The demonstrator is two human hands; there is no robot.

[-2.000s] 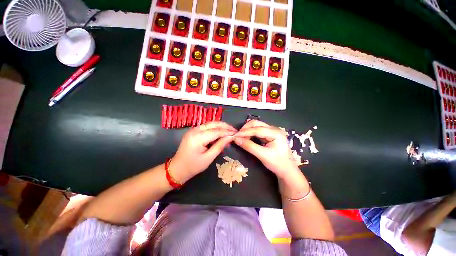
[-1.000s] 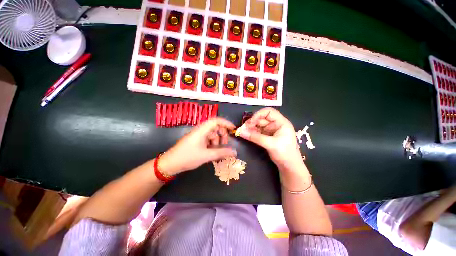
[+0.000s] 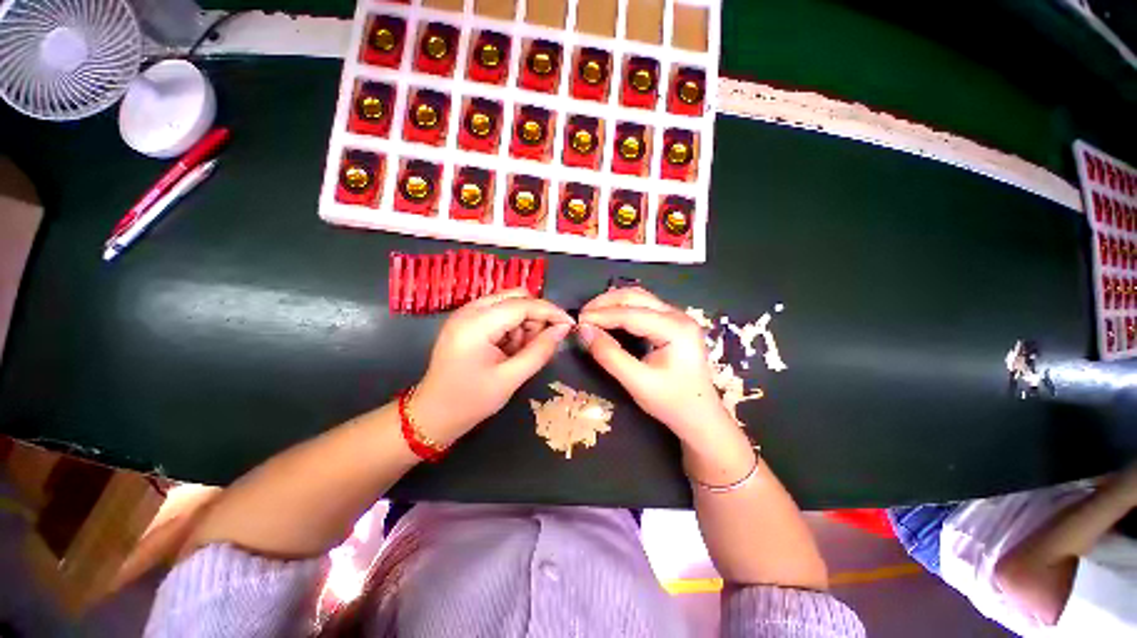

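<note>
My left hand [image 3: 484, 353] and my right hand [image 3: 655, 361] meet fingertip to fingertip below the tray. Thumbs and index fingers pinch a tiny piece, mostly hidden by the fingertips. A row of narrow red housings [image 3: 451, 283] stands edge-on behind my left hand. A small dark unit [image 3: 623, 284] shows partly behind my right hand's fingers. A loose pile of tan adhesive pads [image 3: 571, 419] lies between my forearms. Whitish scraps [image 3: 756, 339] lie to the right of my right hand.
A white parts tray [image 3: 511, 236] holds red units with gold centres; its far pockets show tan. A red pen [image 3: 168, 185], a white pen [image 3: 162, 209], a white disc [image 3: 167, 109] and a fan [image 3: 65, 52] are at left. A second tray [image 3: 1113, 249] and a person's arm [image 3: 1072, 542] are at right.
My left fingers were spread, with the hand lower over the tan pile; they have closed and met my right fingertips. My right hand has lowered slightly, uncovering more scraps.
</note>
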